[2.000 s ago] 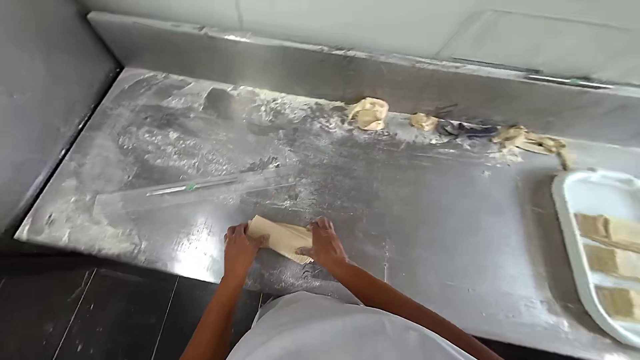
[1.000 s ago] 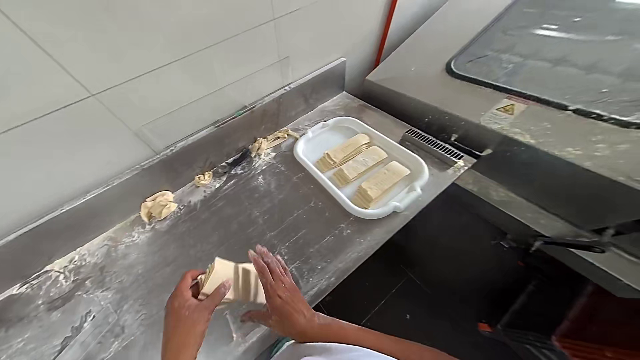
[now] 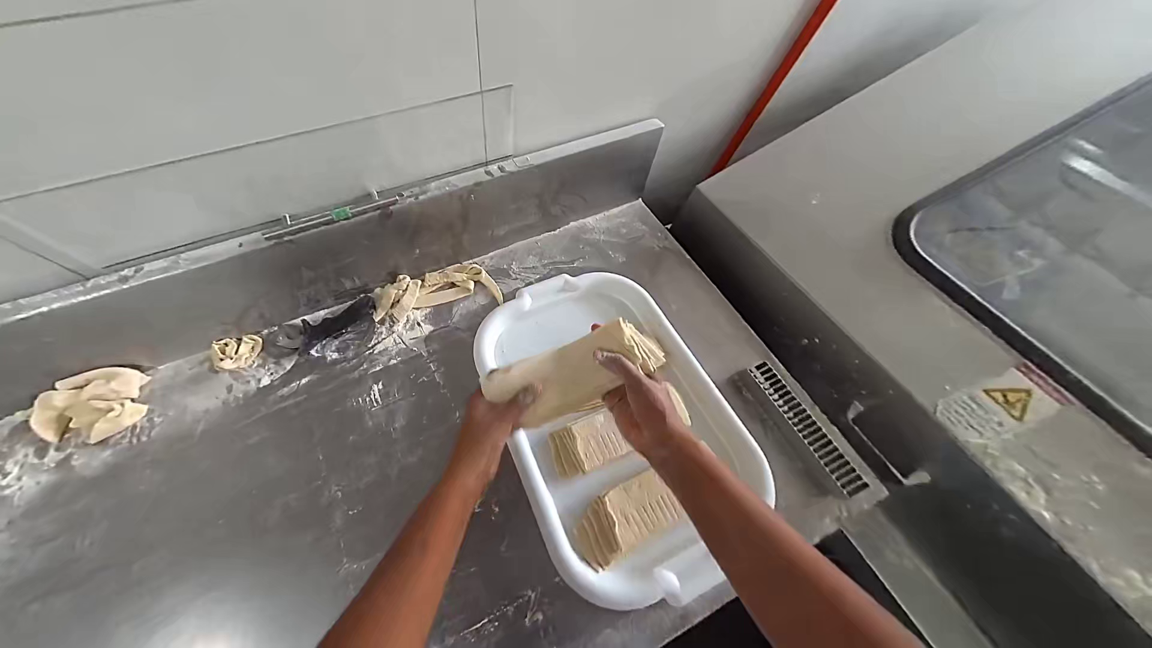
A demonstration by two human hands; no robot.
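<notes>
My left hand [image 3: 495,416] and my right hand [image 3: 641,403] grip a layered stack of flat dough sheets [image 3: 565,371] by its two ends, over the far part of a white plastic tray [image 3: 543,504]. Whether the stack touches the tray is hard to tell. Below it in the tray lie a middle dough stack [image 3: 589,443], partly covered by my right hand, and a near dough stack [image 3: 633,516]. Part of another stack shows at the right, beneath the held one.
Dough scraps [image 3: 90,403], a smaller scrap [image 3: 237,352] and dough strips [image 3: 439,290] lie along the steel backsplash [image 3: 450,220], beside a dark cloth-like item [image 3: 333,326]. A slotted vent [image 3: 808,428] and a machine with a warning label [image 3: 1010,401] stand to the right.
My hands have carried the dough stack from the bare steel worktop to above the white tray. The view has turned far to the right since the first frame.
</notes>
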